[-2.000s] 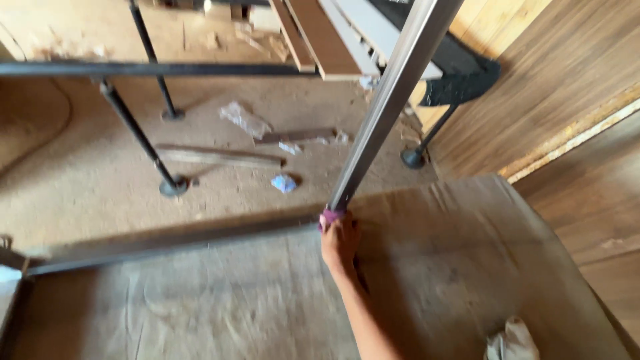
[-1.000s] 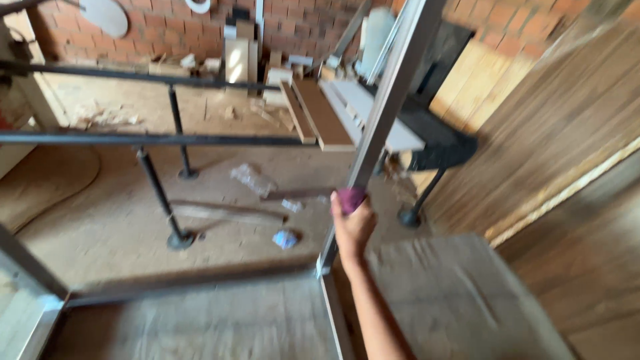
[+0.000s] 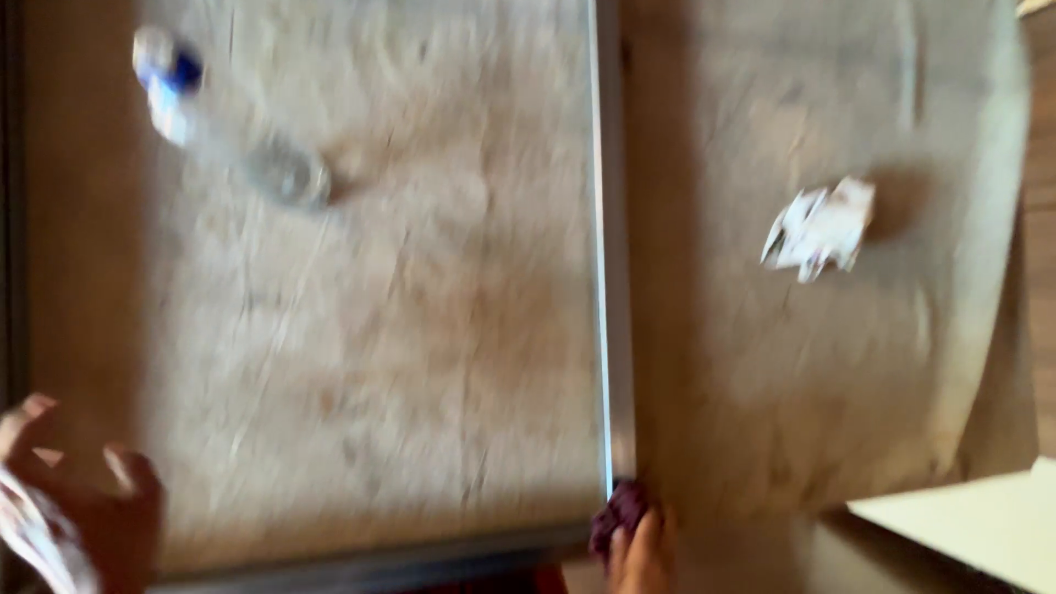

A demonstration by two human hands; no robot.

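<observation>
Near the bottom, my right hand holds a crumpled dark purple cloth against the lower end of a metal frame bar, close to where it meets a crosswise bar. My left hand is at the lower left, blurred, its fingers apart and curled above the frame; something white lies along the wrist side of it, and I cannot tell what it is. Beneath the frame spreads a stained, wrinkled sheet covering.
A clear plastic bottle with a blue part lies on the sheet at the upper left. Crumpled white paper or wrapping lies right of the bar. A pale flat panel juts in at the lower right, and a dark bar runs along the left edge.
The view has swung strongly downward. My right hand, earlier on an upright metal bar with the purple cloth, is now at the low end of a frame bar. My left hand has come into view.
</observation>
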